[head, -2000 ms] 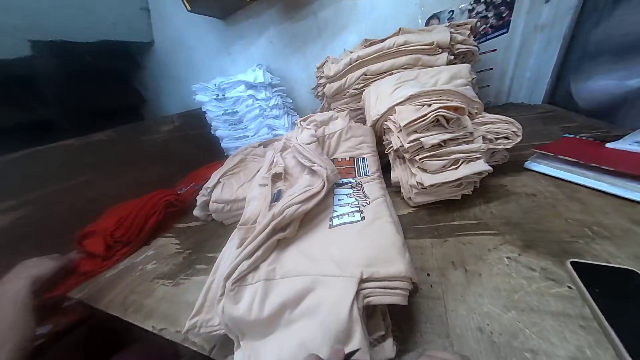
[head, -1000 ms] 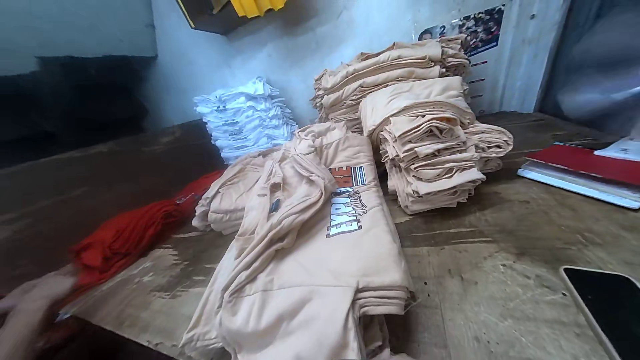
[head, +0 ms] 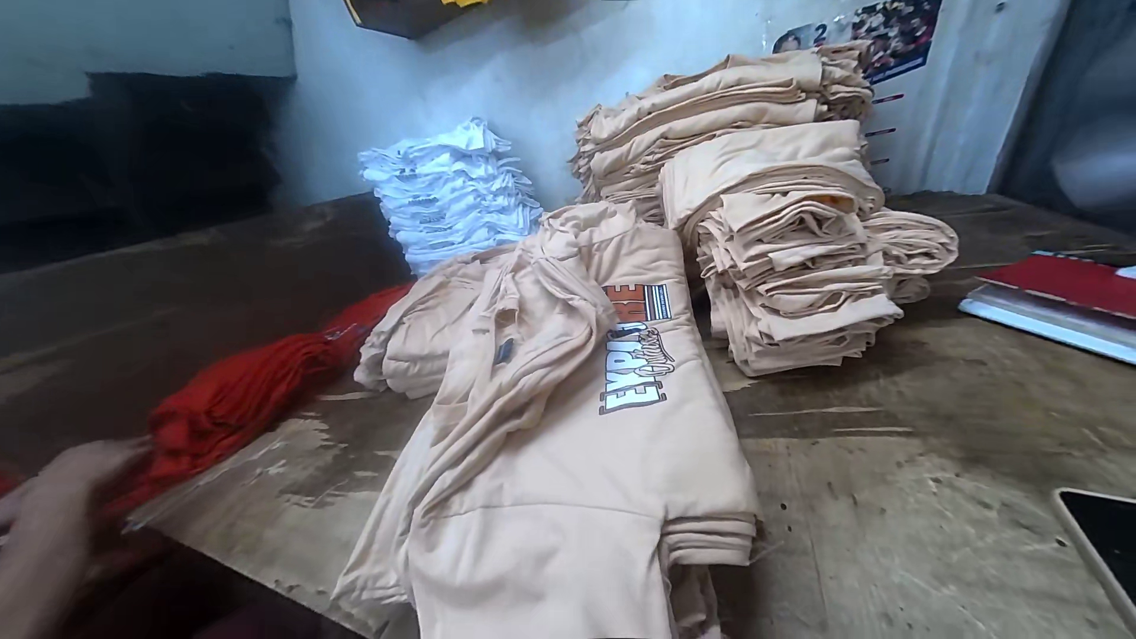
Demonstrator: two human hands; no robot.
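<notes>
At the lower left edge, my left hand (head: 84, 484) is blurred and lies against the near end of a long red fabric bundle (head: 240, 395); whether its fingers grip the cloth cannot be told. My right hand is out of the frame. A pile of folded peach shirts (head: 568, 470) with a printed chest design fills the middle of the wooden table, one shirt bunched over its left side. Behind it on the right rise tall stacks of folded peach fabric (head: 799, 266). A stack of white fabric (head: 453, 195) stands farther back on the left.
Red and white books or folders (head: 1056, 297) lie at the right of the table (head: 870, 497). A phone (head: 1100, 541) is at the lower right edge. The table's near left edge runs diagonally below the red bundle. A dark shelf or box (head: 408, 16) is on the wall above.
Two seconds ago, fingertips showed at the bottom edge by the peach shirts; they are out of view now. My left hand stays by the red bundle.
</notes>
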